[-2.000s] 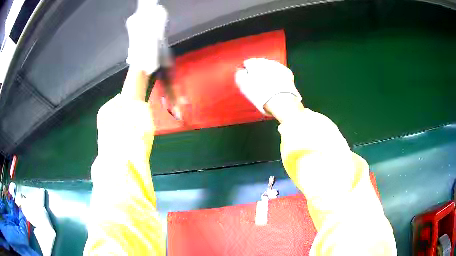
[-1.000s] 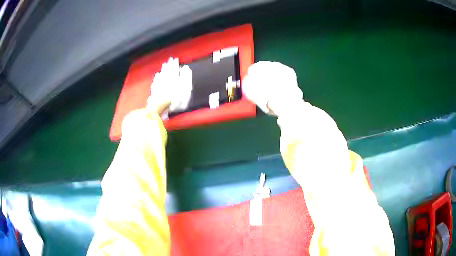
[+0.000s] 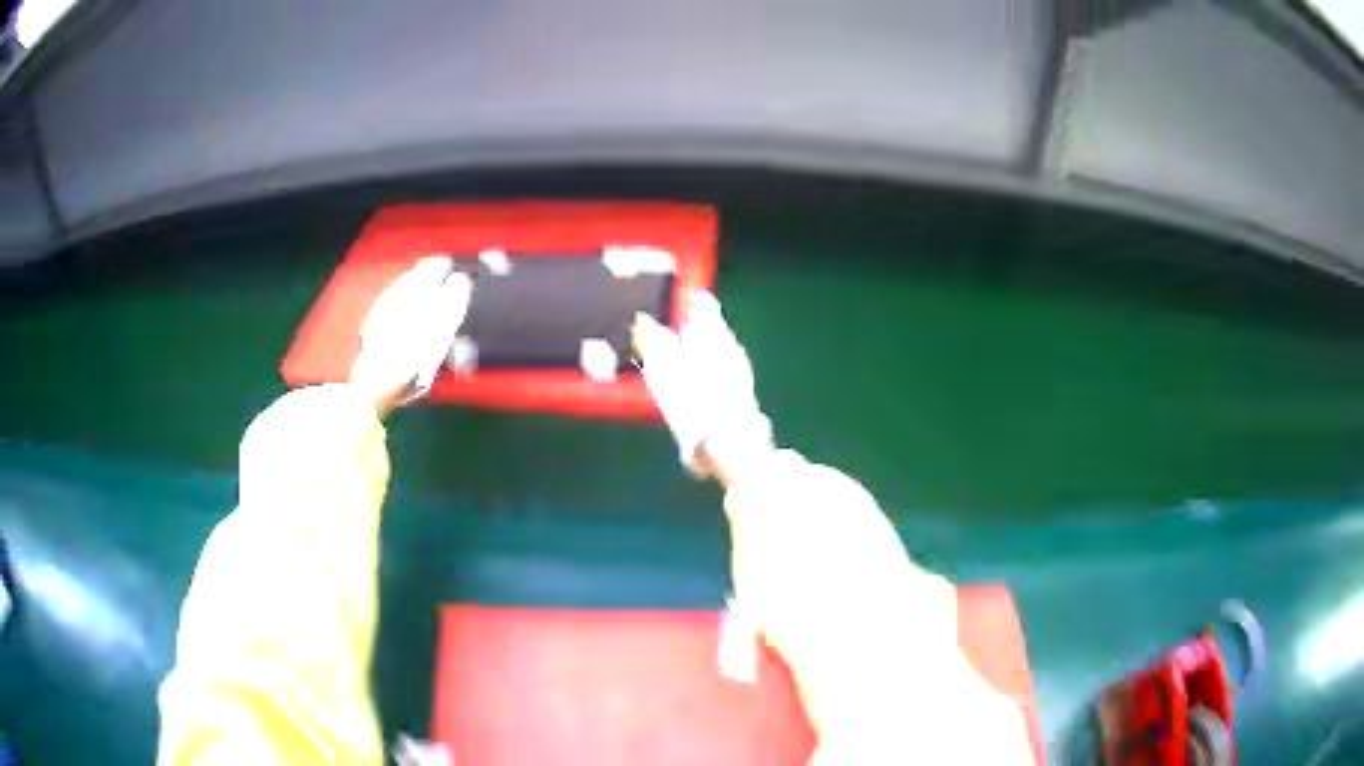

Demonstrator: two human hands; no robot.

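A thin dark display panel (image 3: 546,311) with whitish tape pieces at its edges lies on a red-orange carrier pad (image 3: 539,225) on the dark green belt. My left hand (image 3: 412,332), in a white glove, is at the panel's left end, fingertips at its edge. My right hand (image 3: 700,377), also gloved, is at the lower right corner. Its thumb reaches the panel and its fingers lie beyond the right edge. Blur hides whether either hand grips the panel.
A red work mat (image 3: 584,681) lies nearest me, with a small white tag (image 3: 738,644) at its edge, partly beside my right sleeve. A red tape dispenser (image 3: 1174,700) stands at the lower right, with a pale ring (image 3: 1245,636) behind it. Grey metal panels (image 3: 598,83) run behind the belt.
Two seconds ago my left hand was raised with a blurred dark thing below it. The panel then appeared on the pad. My left hand has moved from over the panel to its left end. The view has shifted.
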